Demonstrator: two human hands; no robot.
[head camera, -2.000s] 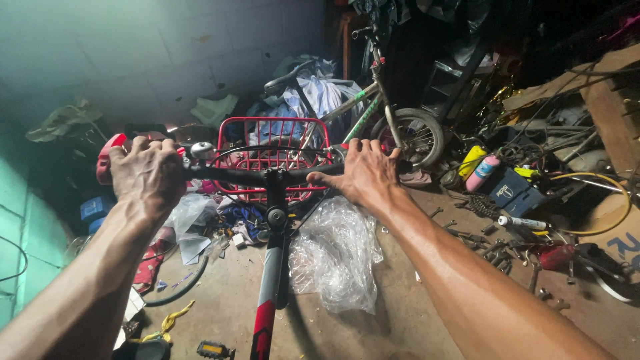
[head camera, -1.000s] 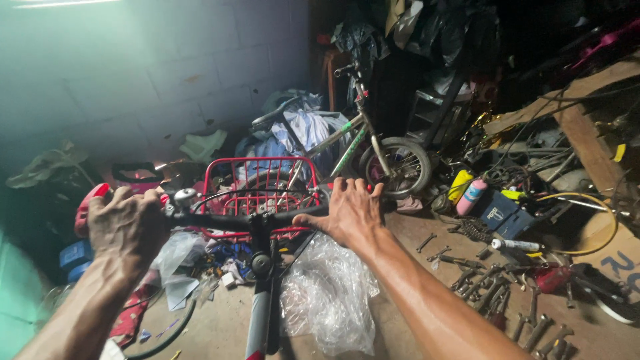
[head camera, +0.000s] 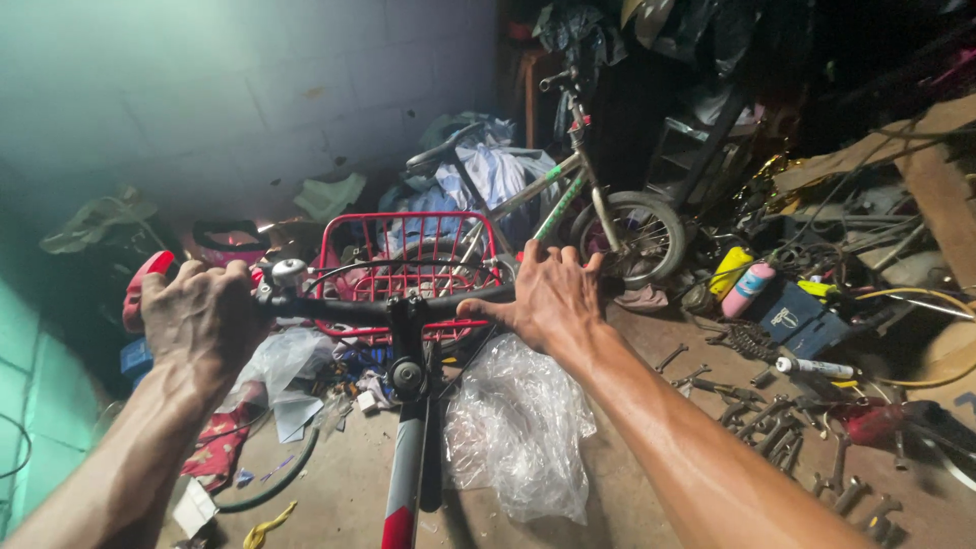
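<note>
My left hand (head camera: 202, 316) is wrapped around the left end of a black bicycle handlebar (head camera: 343, 309), beside a silver bell (head camera: 288, 272) and a red part (head camera: 145, 290). On the right side of the bar lies my right hand (head camera: 553, 293), thumb along the bar and fingers over it; its grip end is mostly covered. The stem (head camera: 408, 374) joins the bar to a grey, black and red frame tube (head camera: 404, 473). Beyond the bar a red wire basket (head camera: 412, 229) is at the front of the bicycle.
A small bicycle (head camera: 568, 191) leans by clothes near the block wall. Clear plastic wrap (head camera: 518, 427) lies on the floor right of the frame. Wrenches (head camera: 778, 435), a dark blue box (head camera: 797, 316), a pink bottle (head camera: 747, 290) and cables crowd the right. A black hose (head camera: 293, 476) curves at lower left.
Both hands remain on the handlebar. The view has shifted somewhat, and the bar sits at a slightly different angle than one second ago.
</note>
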